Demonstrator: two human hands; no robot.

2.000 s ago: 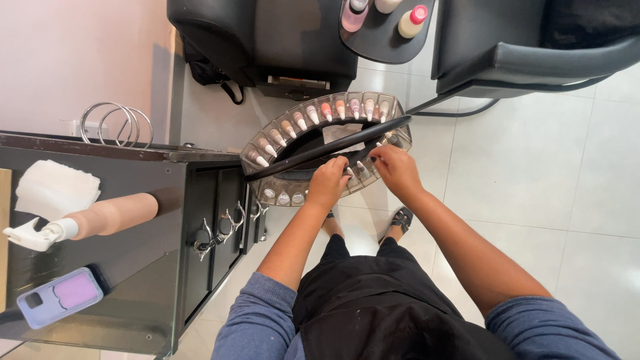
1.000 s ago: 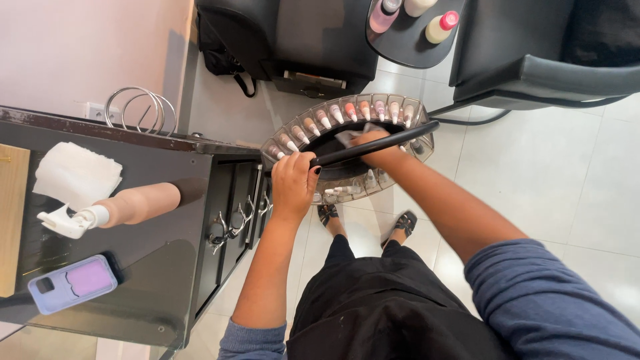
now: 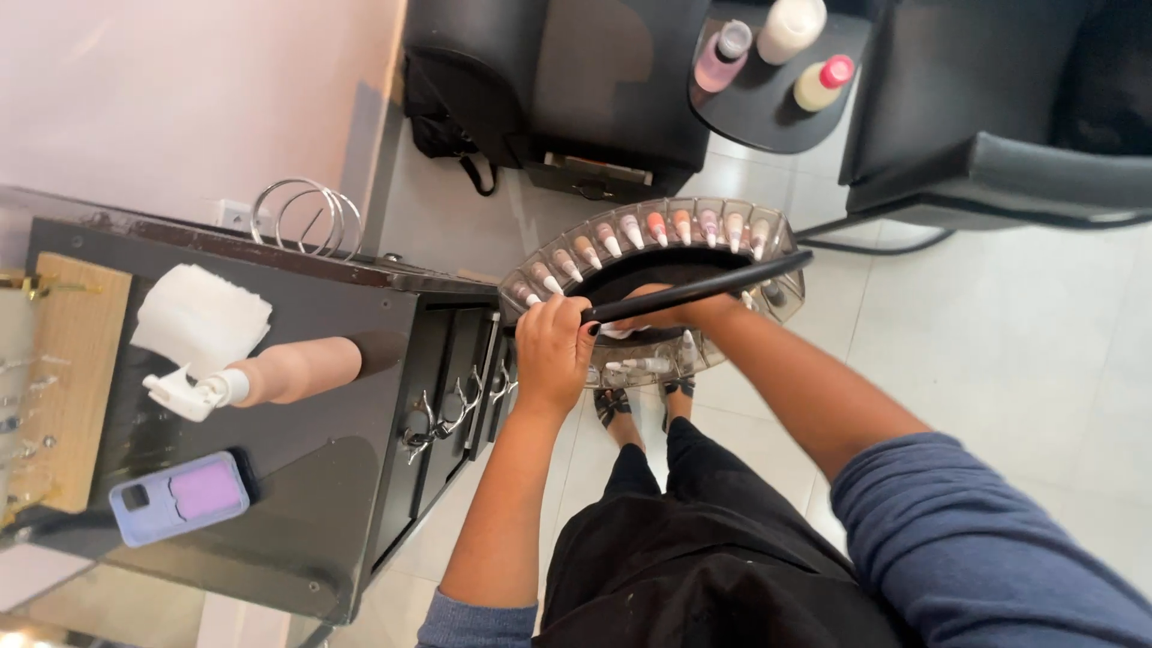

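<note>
An oval, smoky clear plastic caddy (image 3: 792,301) with a black handle (image 3: 711,286) is in front of me at the centre. Small bottles with white tips (image 3: 658,229) stand in its outer compartments, pink, orange and brown along the far side. My left hand (image 3: 551,346) is closed around the left end of the handle. My right hand (image 3: 652,310) reaches under the handle into the dark middle of the caddy. Something white shows by its fingers, but whether it is held cannot be told, since the handle covers part of the hand.
On the black cabinet (image 3: 297,504) at left are white wipes (image 3: 202,315), a pink pump bottle (image 3: 301,369), a phone in a lilac case (image 3: 180,498) and metal rings (image 3: 306,220). Bottles stand on a small black table (image 3: 765,117) between black padded chairs.
My left hand has moved from beside the near compartments to the handle's left end. My right hand has gone from the caddy's near right side into its middle.
</note>
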